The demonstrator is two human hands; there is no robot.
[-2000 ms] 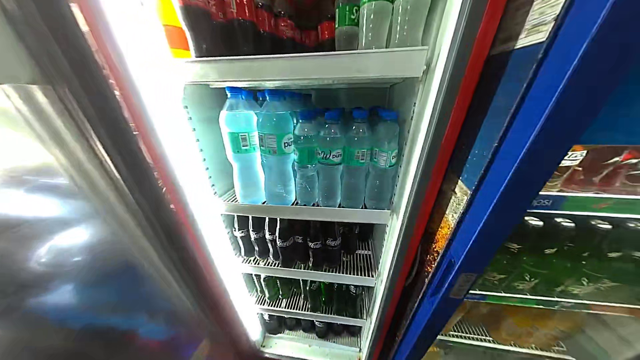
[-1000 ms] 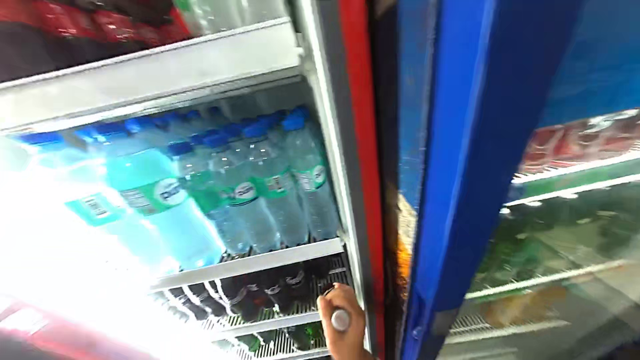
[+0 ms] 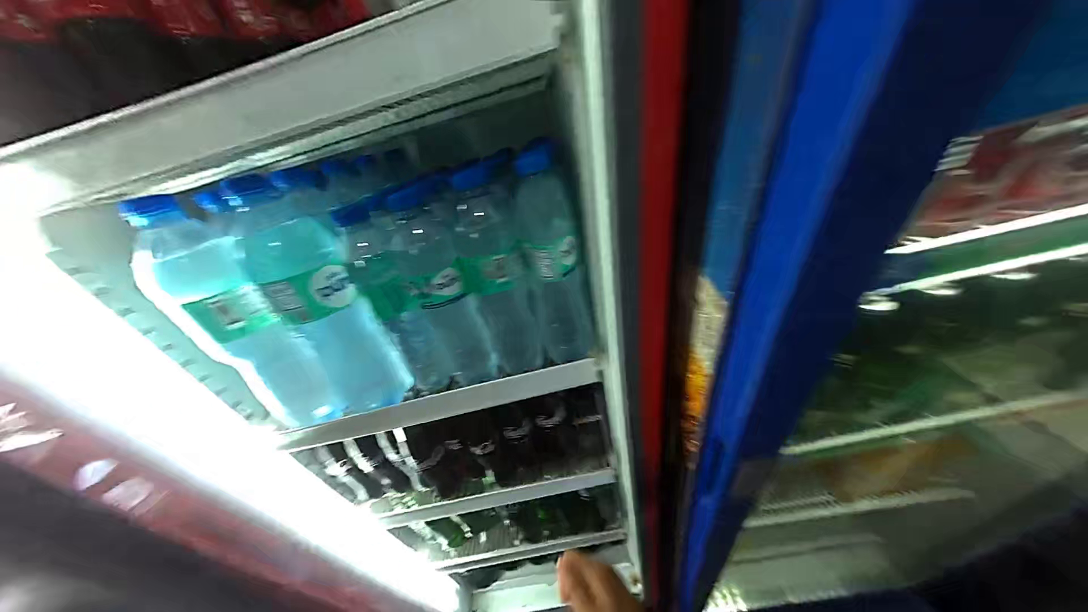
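Note:
Part of one hand, probably my right hand (image 3: pixel 595 582), shows at the bottom edge, in front of the lowest shelves of an upright drinks cooler. Its fingers are blurred and cut off by the frame, so whether it holds anything is unclear. My left hand is out of view. Above the hand, plastic water bottles (image 3: pixel 425 289) with blue caps and green labels stand in rows on a white-edged shelf (image 3: pixel 450 399). Dark glass bottles (image 3: pixel 501 446) fill the shelf below, and green bottles (image 3: pixel 544 518) stand lower down.
Red-labelled bottles (image 3: pixel 178 21) are on the top shelf. A bright light strip (image 3: pixel 170 408) runs down the cooler's left side. Right of its red frame edge (image 3: pixel 663 255) stands a blue-framed cooler (image 3: pixel 790 255) with green bottles behind glass.
The hand, absent two seconds ago, was by the dark bottles' shelf one second ago with a pale round object at it; now it is lower and partly out of frame. The view has moved closer and tilted.

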